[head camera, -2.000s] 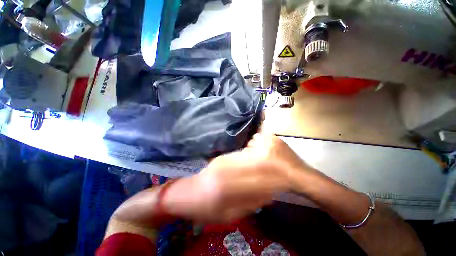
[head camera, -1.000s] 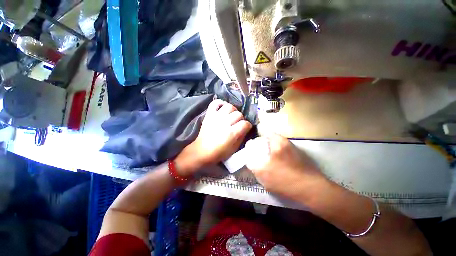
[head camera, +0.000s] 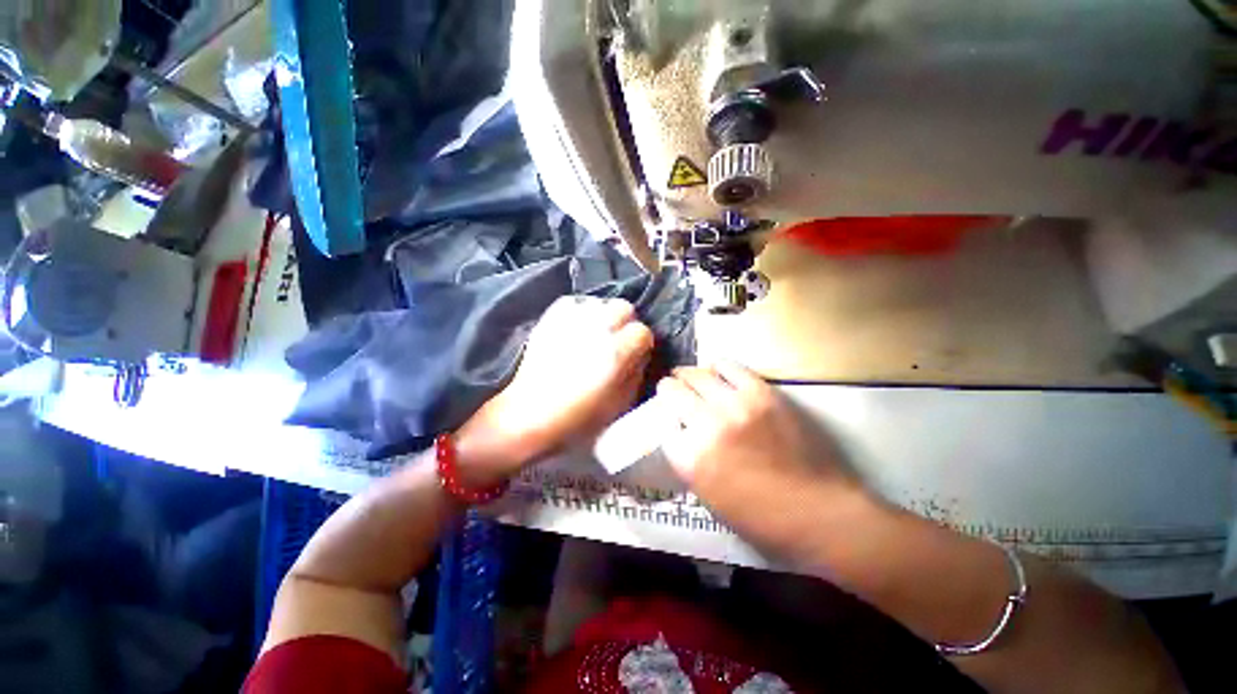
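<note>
The dark grey garment piece (head camera: 434, 325) lies bunched left of the needle area, one narrow part of it reaching to the presser foot (head camera: 668, 271). My left hand (head camera: 577, 373) rests on the cloth with its fingers curled at the edge near the foot; the fingertips' grip is partly hidden. My right hand (head camera: 760, 461) is just right of it at the cloth's near edge, with a white label or tag (head camera: 638, 434) held at its fingers. The sewing machine head (head camera: 923, 122) is above and to the right of my hands.
A blue strip (head camera: 320, 129) hangs above the cloth. The red cloth or pad (head camera: 889, 233) is under the machine arm. The table's front edge carries a printed ruler (head camera: 1085, 545). A neighbouring machine (head camera: 102, 292) is at the left, and blue crate parts (head camera: 468, 597) show below the table.
Two seconds ago my hands overlapped in a blur; now they are apart at the cloth. Since one second ago, my left hand has shifted slightly left and down. The machine appears further left in view.
</note>
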